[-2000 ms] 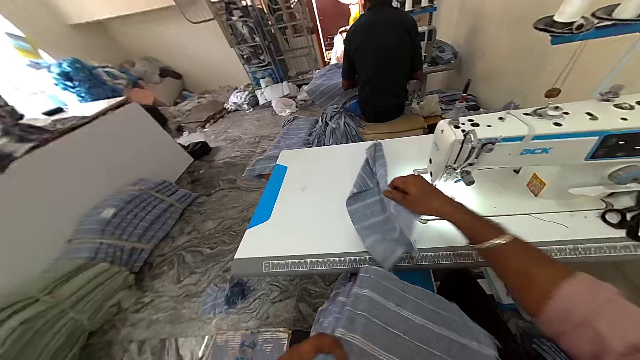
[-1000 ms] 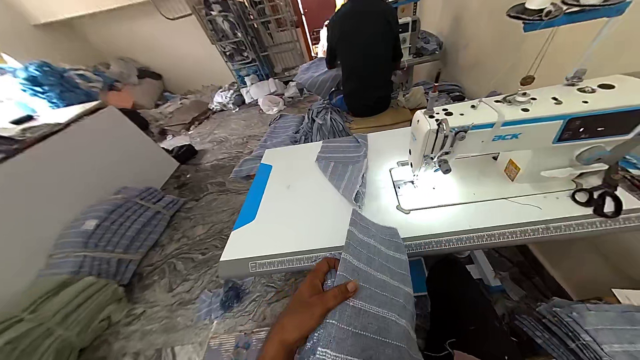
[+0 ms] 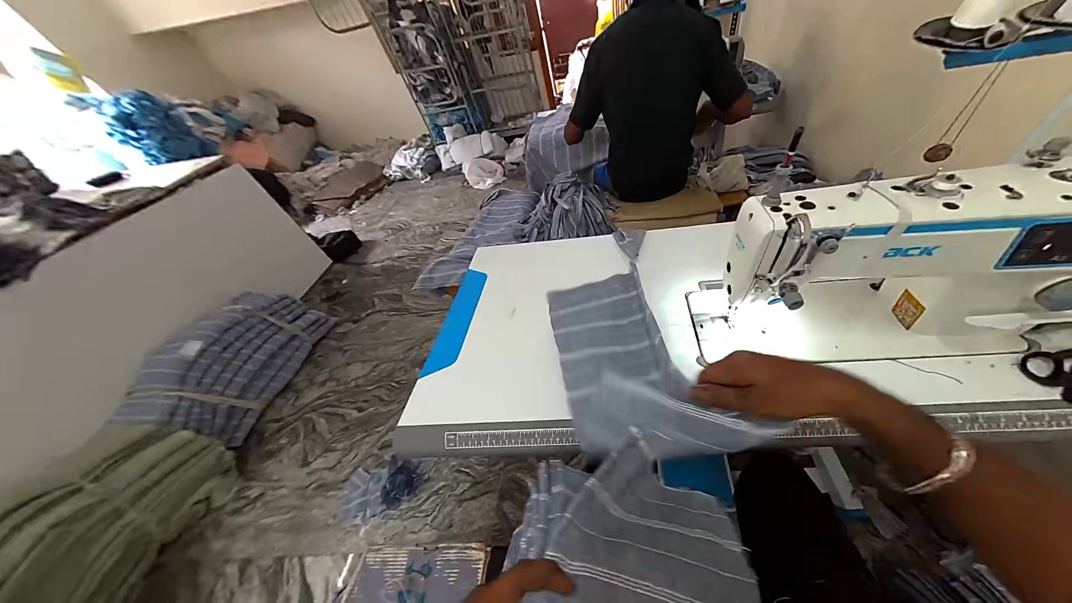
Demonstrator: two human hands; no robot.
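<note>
My right hand (image 3: 741,385) pinches the right side of a striped blue-grey cloth piece (image 3: 607,335), which spreads over the white sewing table (image 3: 519,335) and blurs toward its front edge. Below that edge, striped cloth (image 3: 662,536) lies over my lap, and my left hand (image 3: 528,579) rests at its lower left with the thumb on the fabric; part of this hand is cut off by the frame. The industrial sewing machine (image 3: 913,251) stands to the right, its lamp lit over the needle area.
Black-handled scissors (image 3: 1043,367) lie at the machine's right. Bundled striped cloth (image 3: 226,364) and green cloth (image 3: 109,511) sit on the left of the marble-patterned floor. A person (image 3: 653,92) in a dark shirt sits beyond the table. A white panel (image 3: 151,335) stands at left.
My right hand, not visible one second ago, is now over the table's front part holding cloth. My left hand has moved lower, from beside the cloth near the table edge to the frame's bottom.
</note>
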